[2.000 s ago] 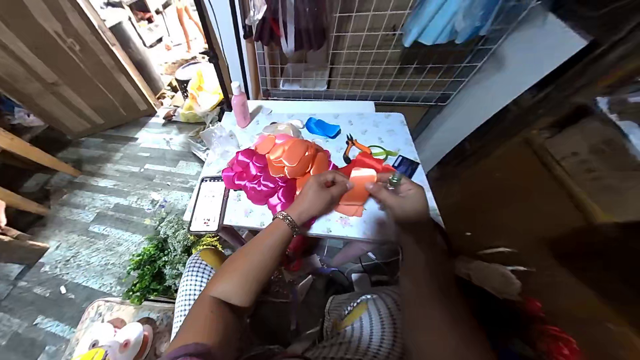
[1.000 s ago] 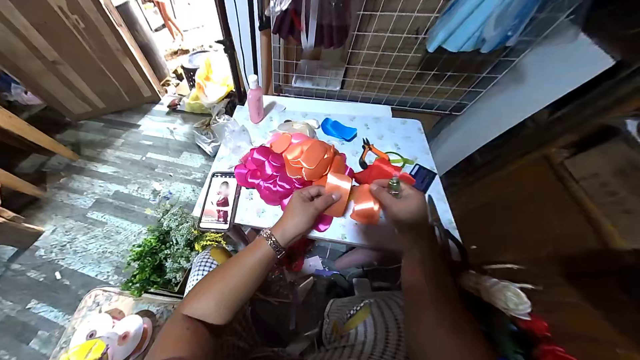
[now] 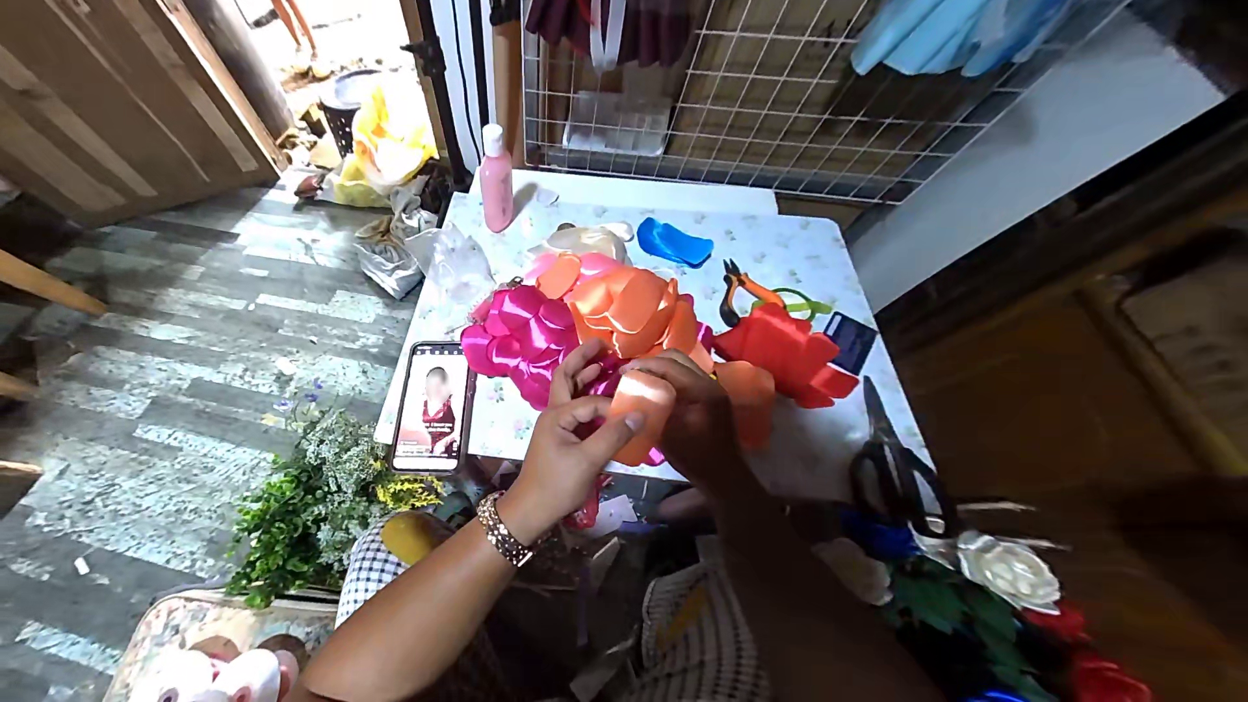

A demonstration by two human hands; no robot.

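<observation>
Near the front of a small table [image 3: 814, 239], my left hand [image 3: 575, 439] grips an orange satin petal [image 3: 643, 405] between thumb and fingers. My right hand [image 3: 692, 409] meets the same petal from the right, its fingertips at the upper edge. Just right of it lies another orange petal [image 3: 749, 400]. Beyond my hands sit an orange ribbon flower [image 3: 629, 307] and magenta ribbon flowers [image 3: 526, 336]. Red petals [image 3: 780, 353] lie to the right, beside orange-handled pliers [image 3: 741, 291]. Blue petals [image 3: 675, 243] rest farther back.
A phone [image 3: 432, 405] lies at the left edge, a pink bottle [image 3: 496, 180] stands behind. Black scissors [image 3: 895, 463] are at the right front edge. Leafy flowers [image 3: 307, 487] are low left, white and red flowers [image 3: 1009, 570] low right. A wire grid [image 3: 760, 88] stands behind.
My right hand has moved left to meet my left hand at one petal. The green-topped item seen by my right hand earlier is no longer visible. The black scissors now show at the right.
</observation>
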